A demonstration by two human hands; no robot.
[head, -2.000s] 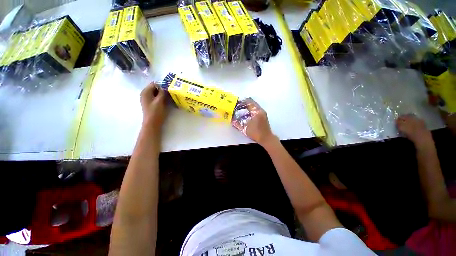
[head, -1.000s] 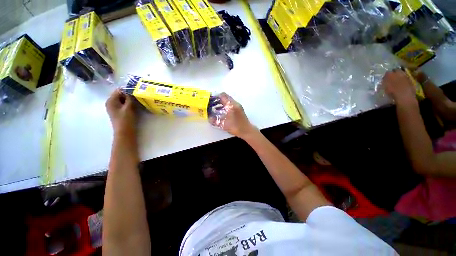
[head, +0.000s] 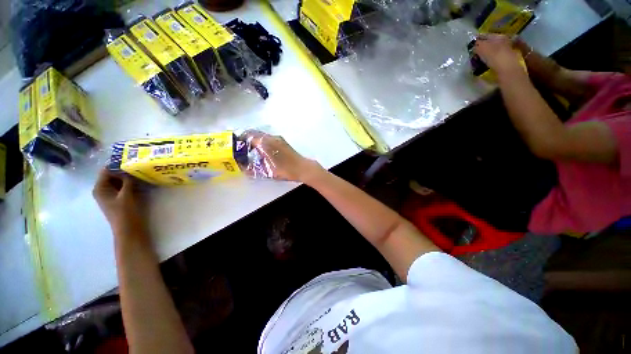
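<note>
A yellow and black retail box (head: pixel 183 157) lies across in front of me at the table's near side, with clear shiny film around its right end. My left hand (head: pixel 117 193) holds the box's left black end, with the fingers partly hidden behind it. My right hand (head: pixel 277 155) grips the right end and the crinkled clear film there. The box's long printed faces are turned up and towards me. The underside of the box is hidden.
Bagged yellow boxes (head: pixel 173 55) stand in a row behind, beside tangled black cables (head: pixel 257 43). Two more boxes (head: pixel 59 114) stand at left. A yellow strip (head: pixel 325 86) crosses the white table. At right, a person in pink (head: pixel 588 166) handles a box. A red stool (head: pixel 450 221) is below.
The view has turned to the right, so the table and box rows appear further left and tilted. Both hands still hold the box, which now looks more level. The neighbour's hands now hold a box.
</note>
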